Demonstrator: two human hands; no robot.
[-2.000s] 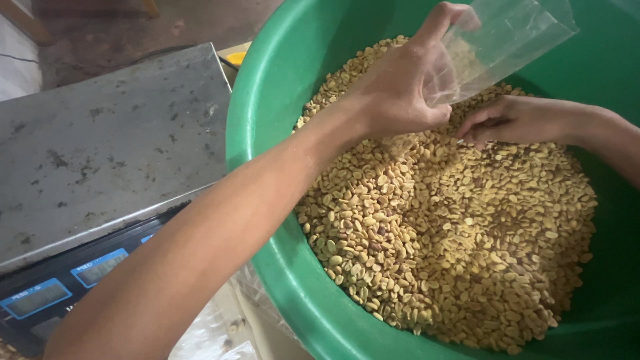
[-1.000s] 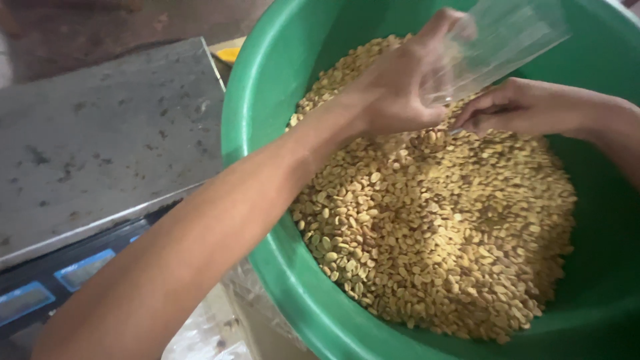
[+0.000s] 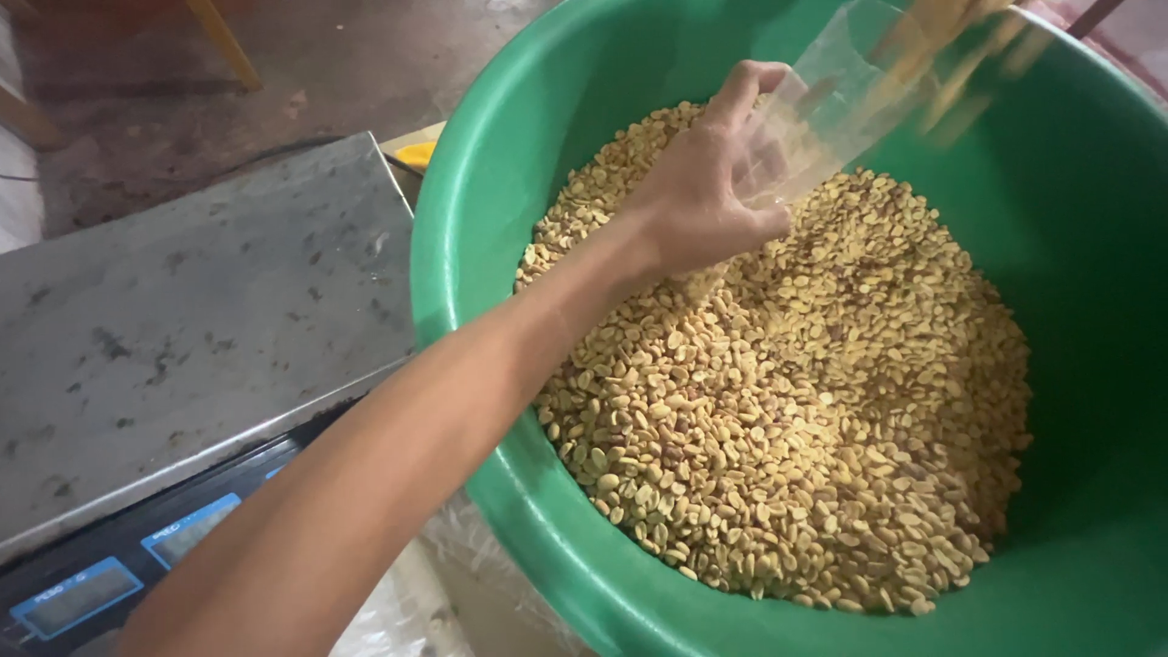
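My left hand [image 3: 721, 182] reaches over a large green plastic tub [image 3: 456, 210] and grips a clear plastic bag [image 3: 844, 100] between thumb and fingers. The bag slants up to the right. Below it lies a broad heap of skinned, split peanuts [image 3: 776, 438], pale yellow with some darker bits. Brownish-yellow streaks, strongly blurred, cross the top edge beside the bag's upper end; whether my right hand is among them cannot be told.
Left of the tub stands a scale with a worn metal platform [image 3: 201, 301] and small displays [image 3: 78, 598], partly behind my left forearm. Clear plastic film [image 3: 401, 607] lies below the tub's left side. A yellow item [image 3: 415, 155] sits behind the rim, and a wooden leg [image 3: 224, 41] stands farther back.
My right hand, earlier low over the peanuts beside the bag, has left that spot. Blurred streaks now show at the upper right. My left hand still holds the bag.
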